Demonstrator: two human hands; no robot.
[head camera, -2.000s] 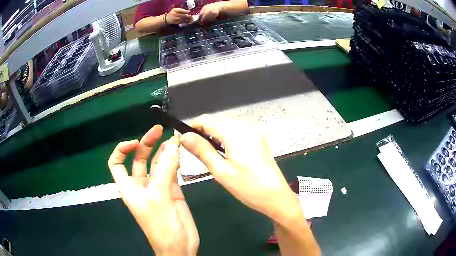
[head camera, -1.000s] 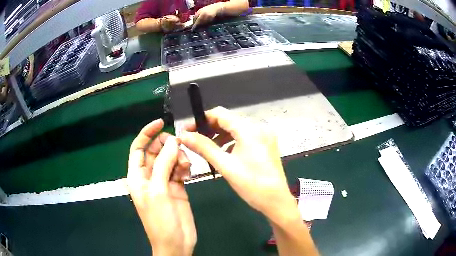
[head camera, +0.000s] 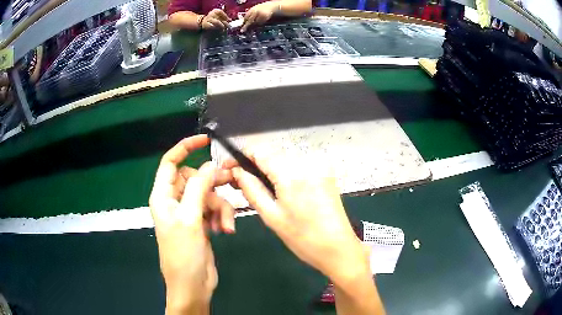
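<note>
My right hand (head camera: 299, 215) holds slim black tweezers (head camera: 243, 159), which slant up and left over the near left part of the pale board (head camera: 345, 144). My left hand (head camera: 185, 209) is beside it with fingers bent. The fingertips of both hands meet near the board's left edge. Whether something tiny is between them cannot be told. A white sheet with rows of small dots (head camera: 383, 246) lies on the dark green bench right of my right wrist, with a dark red piece (head camera: 328, 291) partly hidden by that wrist.
A clear blister tray with dark phones (head camera: 277, 49) overlaps the board's far end. Another person's hands (head camera: 237, 21) are behind it. A tall black stack (head camera: 493, 92) stands at right. White paper strips (head camera: 496, 246) and a clear parts tray (head camera: 545, 227) lie near right. A fan (head camera: 137, 37) stands far left.
The tweezers swung upright a second ago and now slant left again. My left hand first moved right toward my right hand, and its fingers have shifted. The view has tilted slightly.
</note>
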